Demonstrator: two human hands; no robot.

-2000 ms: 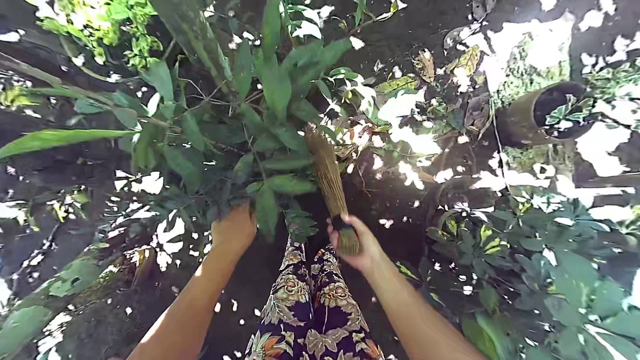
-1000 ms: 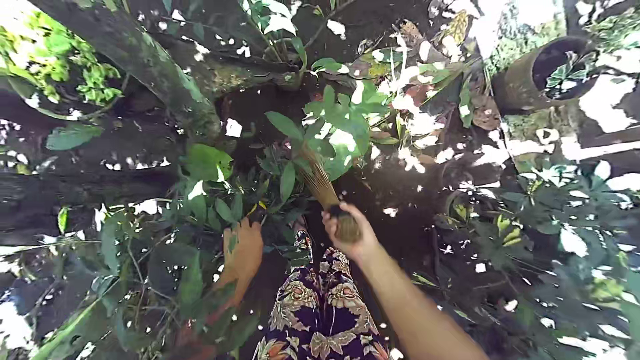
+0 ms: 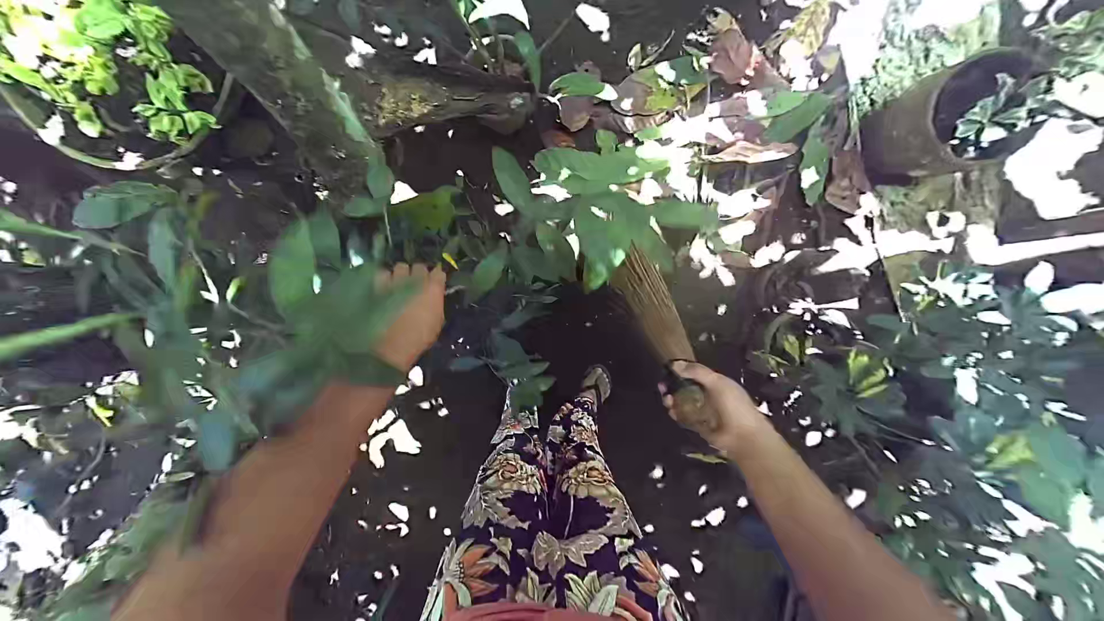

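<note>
My right hand (image 3: 711, 405) is closed around the bound end of a short stick broom (image 3: 651, 306). The broom's bristles point up and to the left, and their tips pass under broad green leaves (image 3: 604, 198). On the left, my left hand (image 3: 412, 315) is among leafy stems (image 3: 332, 319), partly covered by blurred leaves; whether its fingers hold a stem cannot be made out. Dark soil (image 3: 586, 323) lies between the two hands.
A tree trunk (image 3: 285, 95) slants across the upper left, beside a round planter (image 3: 129, 162) of bright green plants. A tubular pot (image 3: 906, 134) lies at the upper right. Dense foliage (image 3: 949, 388) fills the right side, and a shod foot (image 3: 597, 379) shows below.
The leafy stems that covered the upper left two seconds ago have shifted down and left, exposing the trunk. My right hand keeps hold of the broom. The view has shifted.
</note>
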